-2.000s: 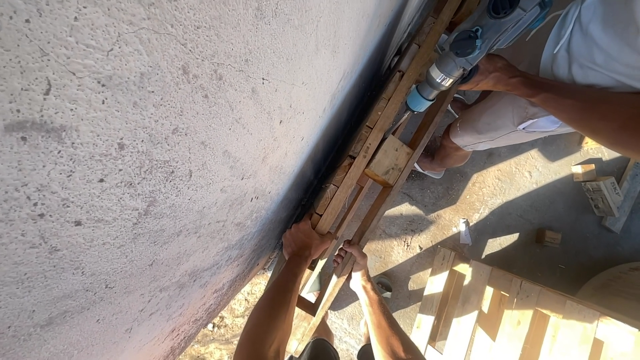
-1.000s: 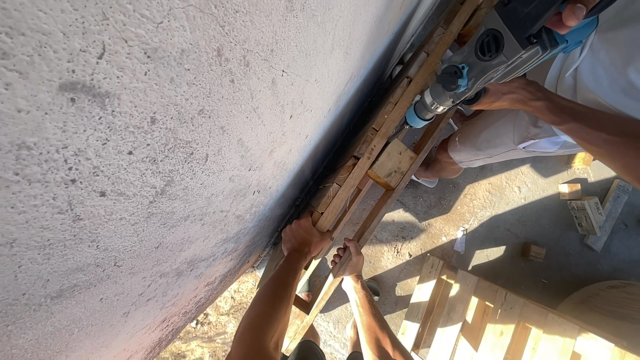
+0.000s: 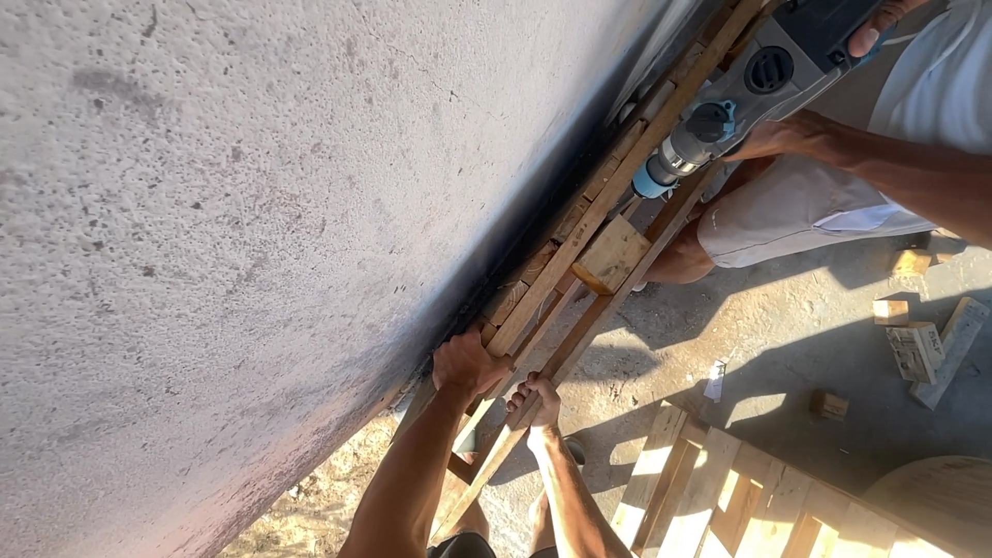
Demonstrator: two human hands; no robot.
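My left hand [image 3: 469, 363] grips the near end of a wooden pallet [image 3: 620, 174] standing on edge along the rough wall [image 3: 271, 194]. My right hand [image 3: 539, 399] is closed around the pallet's outer wooden slat [image 3: 585, 329], a little to the right. A wooden spacer block [image 3: 611, 256] sits between the long boards, beyond my hands. Above it a co-worker holds a grey and blue rotary hammer [image 3: 721, 108] with both hands, its nose pointing down between the boards; the bit's tip is hidden.
A second slatted pallet [image 3: 744, 496] lies at the lower right, beside a round wooden surface [image 3: 938, 496]. Wood offcuts [image 3: 914, 350] are scattered on the concrete floor at the right. The co-worker's legs [image 3: 775, 209] are close to the far part of the upright pallet.
The co-worker's rotary hammer shows more of its body than two seconds ago, and a hand has come into view on its rear. My hands keep their hold on the wood.
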